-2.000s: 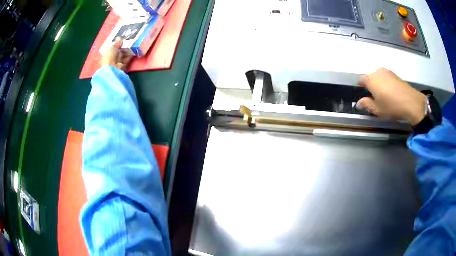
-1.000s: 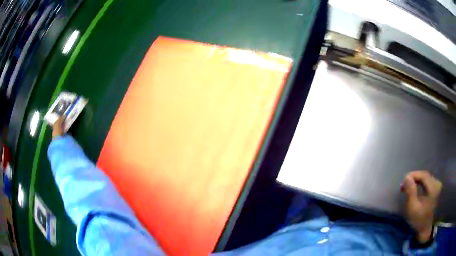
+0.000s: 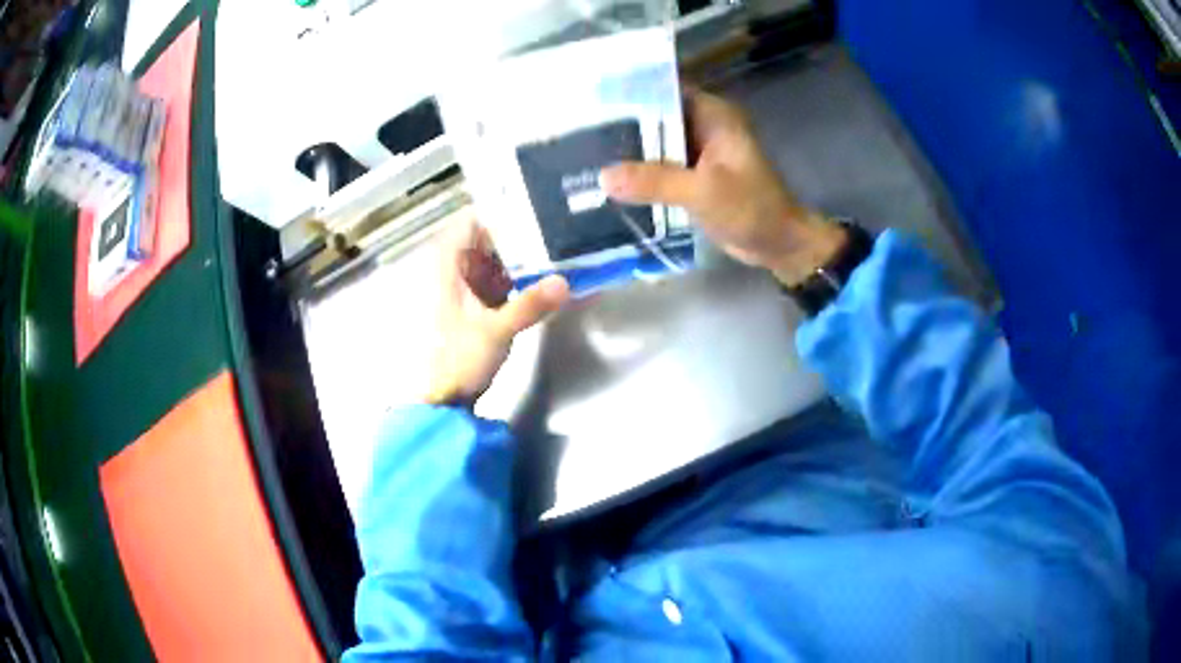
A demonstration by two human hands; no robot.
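Observation:
A white retail box [image 3: 566, 194] with a black square on its face and a blue edge is held up over the steel work plate [image 3: 725, 350]. Clear film [image 3: 598, 26] with shiny streaks lies over the box and extends past its far end. My left hand [image 3: 486, 311] grips the near left corner, thumb on the blue edge. My right hand [image 3: 725, 188] holds the right side, thumb on the black square. The box hides part of the sealing bar [image 3: 389, 231] behind it.
The white heat sealer [image 3: 279, 97] stands behind the plate. On the left, the green conveyor [image 3: 156, 376] carries a far red mat [image 3: 171, 207] with stacked blue-white boxes [image 3: 97, 136] and another box [image 3: 114, 236]. A nearer red mat [image 3: 207, 531] is also there. Blue floor [image 3: 984, 168] lies to the right.
My left hand has come from the conveyor, where it was at a box, to the plate. Both hands now hold a film-covered box. The view has swung right.

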